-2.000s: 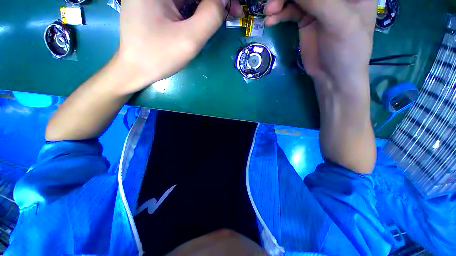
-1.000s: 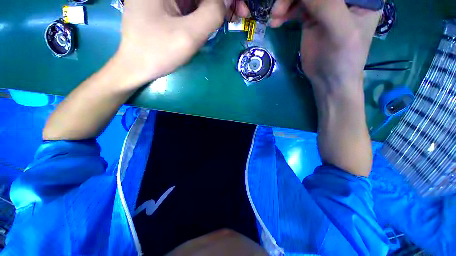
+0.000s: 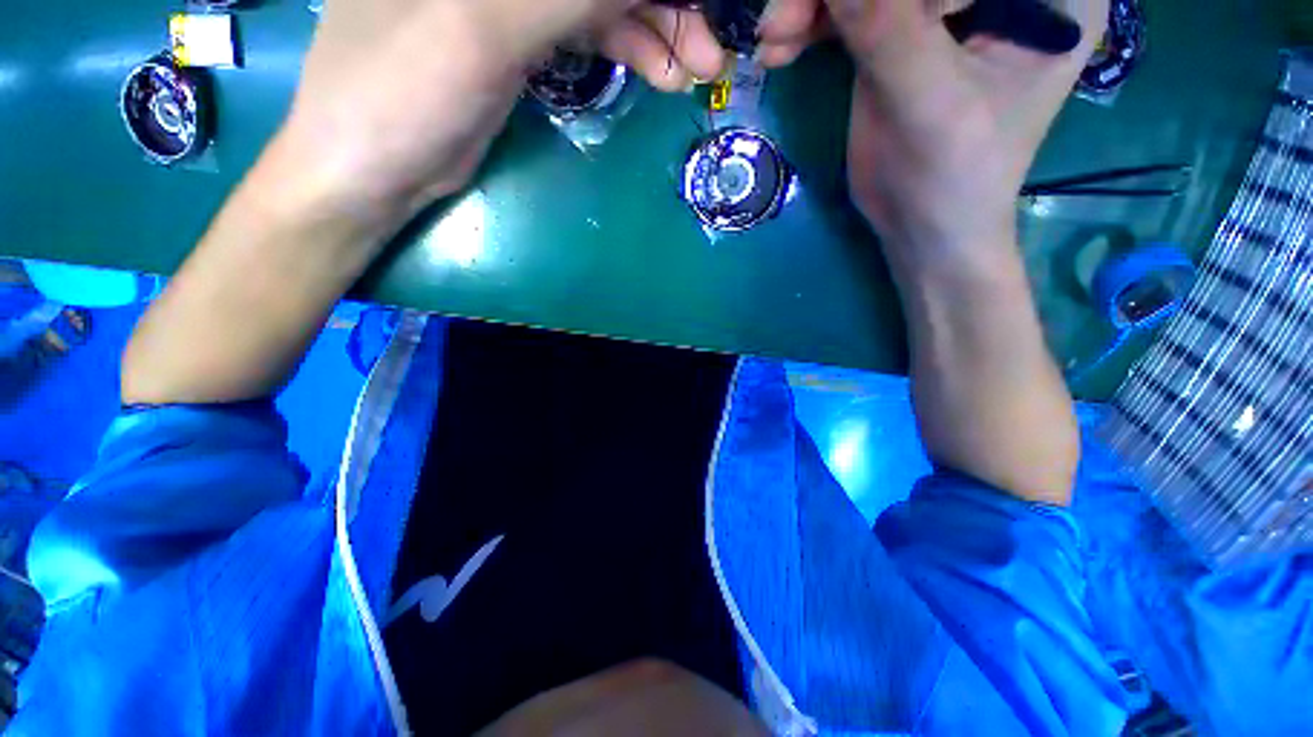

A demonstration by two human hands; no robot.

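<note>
My left hand point(image 3: 475, 72) and my right hand point(image 3: 936, 101) meet at the top edge, partly cut off. Their fingertips hold a dark unit point(image 3: 736, 20) between them, and a thin dark wire hangs by my left fingers. A black hand tool point(image 3: 1015, 23) lies in my right hand, its thick end sticking out to the right. Below the fingers are a yellow tape piece point(image 3: 720, 95) and a round housing point(image 3: 736, 180) with a pale centre, flat on the green bench. Another round housing point(image 3: 579, 84) is partly hidden by my left hand.
On the left are a round housing point(image 3: 164, 110) and a battery with a yellow end point(image 3: 206, 41). On the right are a partly hidden round unit point(image 3: 1113, 51), dark tweezers point(image 3: 1109, 182), a blue ring-shaped item point(image 3: 1146, 284) and clear blister trays point(image 3: 1224, 338). The bench's front edge runs before my body.
My left hand has shifted left and its fingers spread lower, uncovering the second round housing. The black tool now shows in my right hand. The held unit stays at the top edge.
</note>
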